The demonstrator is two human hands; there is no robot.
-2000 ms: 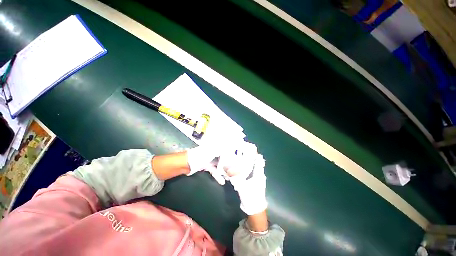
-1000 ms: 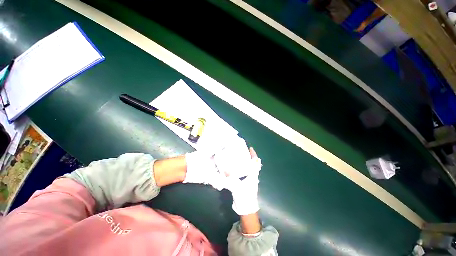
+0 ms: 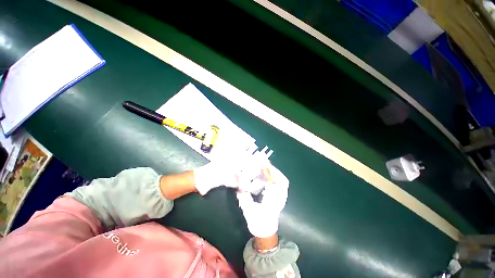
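A white plug-in unit (image 3: 254,172) is held between my two gloved hands, and its two short prongs point up and away from me. Its body blends into the white gloves. My left hand (image 3: 221,172) is on its left side. My right hand (image 3: 268,200) holds it from the right and below. Both hands are just below white paper sheets (image 3: 198,111). A small hammer (image 3: 173,126) with a black grip and a yellow shaft lies on the paper, its head beside my left hand.
Another white plug-in unit (image 3: 404,168) is on the dark conveyor belt (image 3: 304,92) at right, beyond the cream edge line (image 3: 304,139). A blue-edged clipboard (image 3: 46,76) lies at left. Blue bins (image 3: 461,81) and a wooden shelf (image 3: 464,32) are at upper right.
The held unit's prongs now show above my hands. My right hand's fingers have shifted around the unit. The unit on the belt appears further left and higher, and the view has shifted slightly.
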